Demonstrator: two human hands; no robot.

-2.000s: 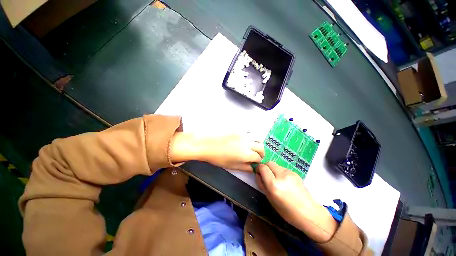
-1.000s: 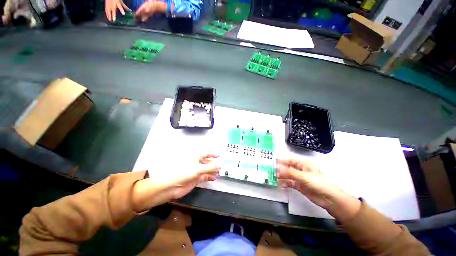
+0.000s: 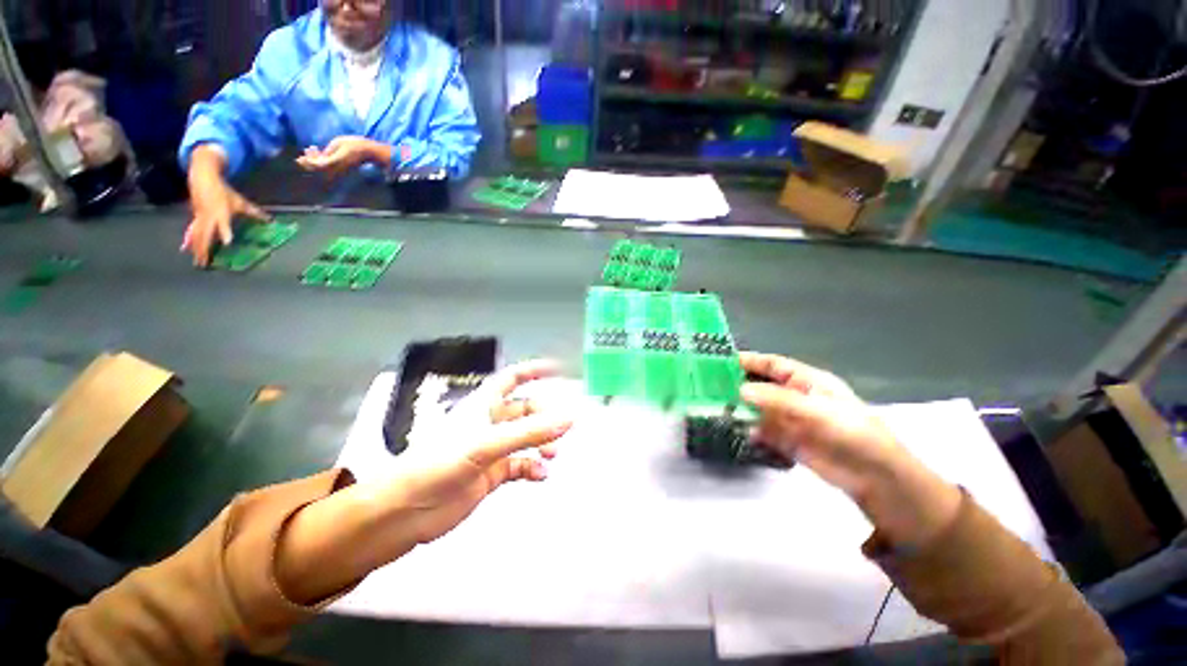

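My right hand [image 3: 820, 423] holds a green circuit board panel [image 3: 661, 349] by its right edge, raised above the white paper. The panel has three columns and dark rows across it. My left hand [image 3: 475, 455] is open to the left of the panel, fingers apart and not touching it. The left component bin [image 3: 411, 377], black with pale pieces, is partly hidden behind my left hand. The right component bin [image 3: 716, 439], with dark contents, is blurred and mostly hidden behind the panel and my right hand.
White paper [image 3: 586, 546] lies at the bench's near edge. The dark green belt [image 3: 521, 280] carries several boards, one [image 3: 642, 264] just beyond the held panel. Across it, a person in blue [image 3: 352, 117] touches a board. Cardboard boxes stand left [image 3: 98, 429] and far right [image 3: 840, 176].
The panel has been lifted off the paper and moved forward in my right hand. My left hand has let go of it. The view has tilted up, showing more of the person across the belt.
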